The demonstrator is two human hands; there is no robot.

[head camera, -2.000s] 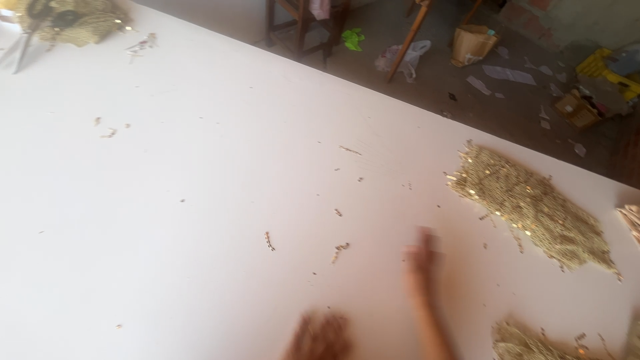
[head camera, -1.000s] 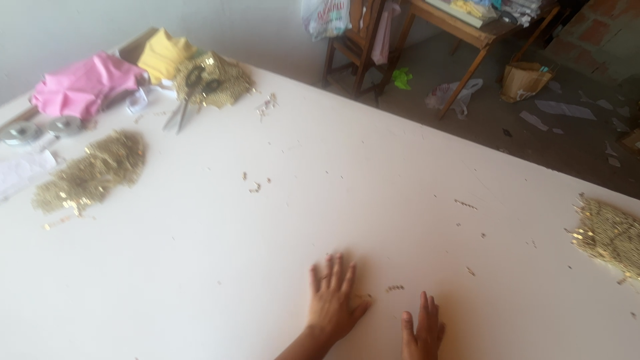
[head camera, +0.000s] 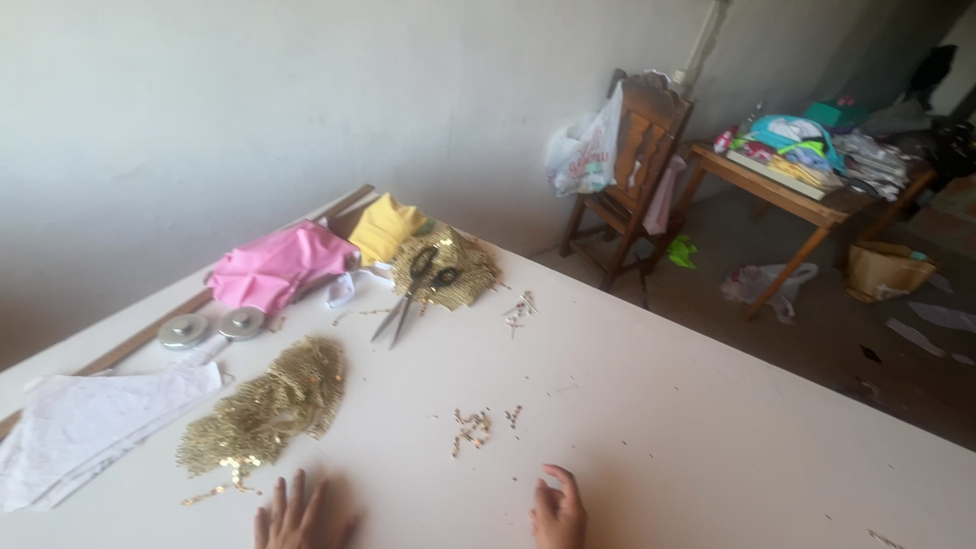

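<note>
My left hand (head camera: 299,518) lies at the bottom edge with its fingers spread, holding nothing, just below a piece of gold sequined fabric (head camera: 267,404). To its right, my right hand (head camera: 559,509) rests near the white tabletop with curled fingers; no object shows in it. Loose sequin scraps (head camera: 473,431) lie above and left of the right hand. Black-handled scissors (head camera: 412,293) sit with parted blades, handles over another gold sequined piece (head camera: 457,267). More small scraps (head camera: 520,309) are right of it.
Pink fabric (head camera: 278,263), yellow fabric (head camera: 386,227), two round metal weights (head camera: 183,331), a white paper pattern piece (head camera: 99,427) and a wooden strip (head camera: 145,335) occupy the table's left side. Beyond the table's far edge stand a wooden chair (head camera: 648,145) and a cluttered wooden table (head camera: 808,210).
The view has swung left. My left hand, beside the right one a second ago, is now farther from it, near the left gold piece. Small scraps lie gathered closer together on the table.
</note>
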